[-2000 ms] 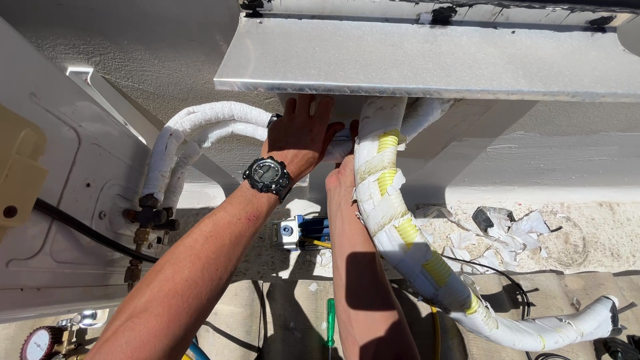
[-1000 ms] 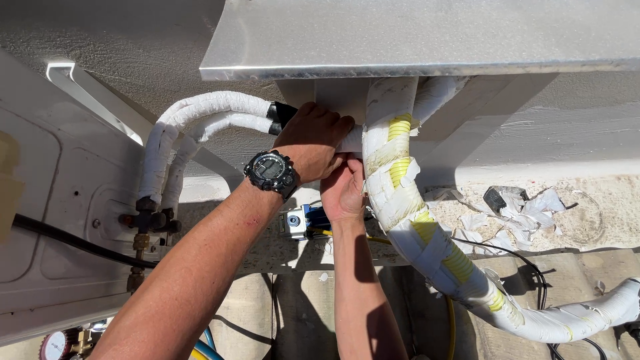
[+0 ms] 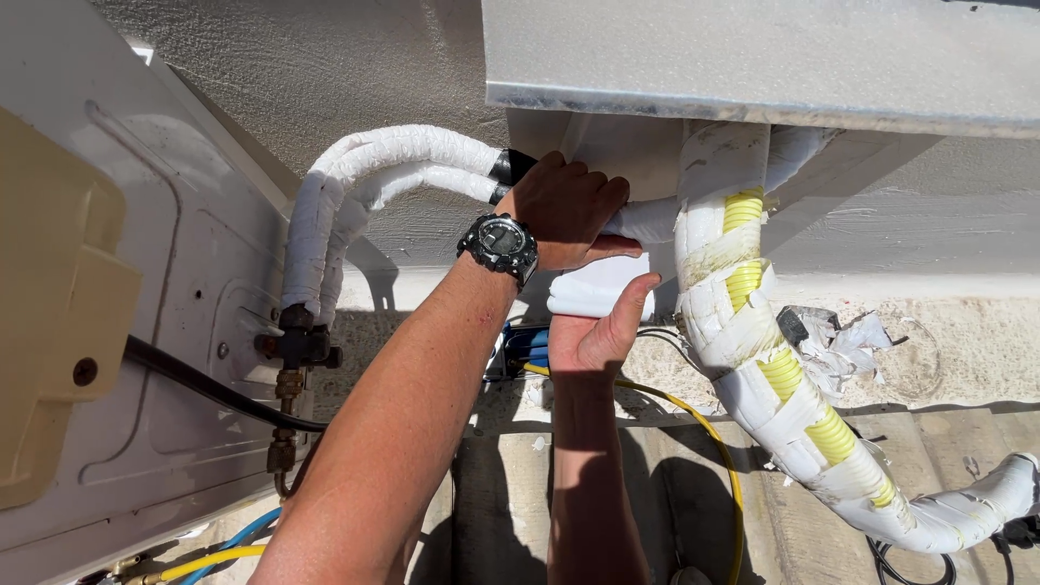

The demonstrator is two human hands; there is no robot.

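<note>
My left hand (image 3: 569,213), a black digital watch on its wrist, lies with curled fingers over the wrapped pipes, its thumb reaching right. Just left of it, black tape bands (image 3: 510,166) end the white-wrapped pipes (image 3: 406,146), which arch down to brass service valves (image 3: 294,349). Below the left thumb, my right hand (image 3: 597,337) holds a roll of white wrapping tape (image 3: 600,286) with its thumb raised; the fingers behind the roll are hidden. To the right of the hands, a white-wrapped section (image 3: 650,219) continues behind a thick bundle (image 3: 731,325) with yellow corrugated conduit.
An outdoor unit's white metal casing (image 3: 195,325) stands at left, a black cable (image 3: 219,398) crossing it. A sheet-metal cover (image 3: 756,57) overhangs the pipes. Below lie a blue tool (image 3: 528,345), a yellow hose (image 3: 715,439), a blue hose (image 3: 244,532) and torn wrapping scraps (image 3: 849,345).
My right hand has lowered away from the left, and the white roll now shows between them. The view has moved closer to the pipes.
</note>
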